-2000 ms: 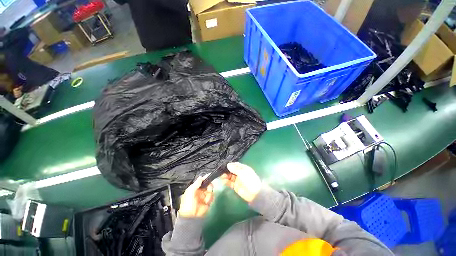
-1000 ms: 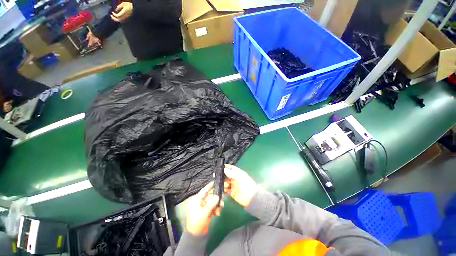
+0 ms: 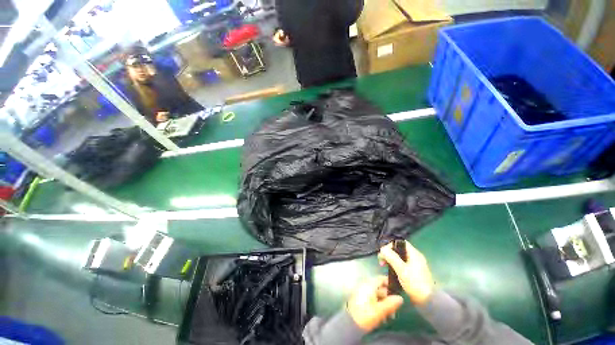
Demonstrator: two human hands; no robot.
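My right hand grips a slim black plastic part, held upright over the green bench in front of me. My left hand is just left of the part's lower end, fingers partly curled; whether it grips the part is hard to tell. A large crumpled black plastic bag lies beyond my hands, its dark mouth facing me. A black tray full of loose black parts sits left of my hands.
A blue crate with black parts inside stands at the back right, beside a brown carton. A white-and-grey device and a black stick-shaped tool lie at right. Grey-white boxes stand left of the tray. Two people are across the bench.
The view has swung left, so the bag, tray and crate appear farther right. The part is still held upright. My left hand's fingers have shifted lower and left of the part.
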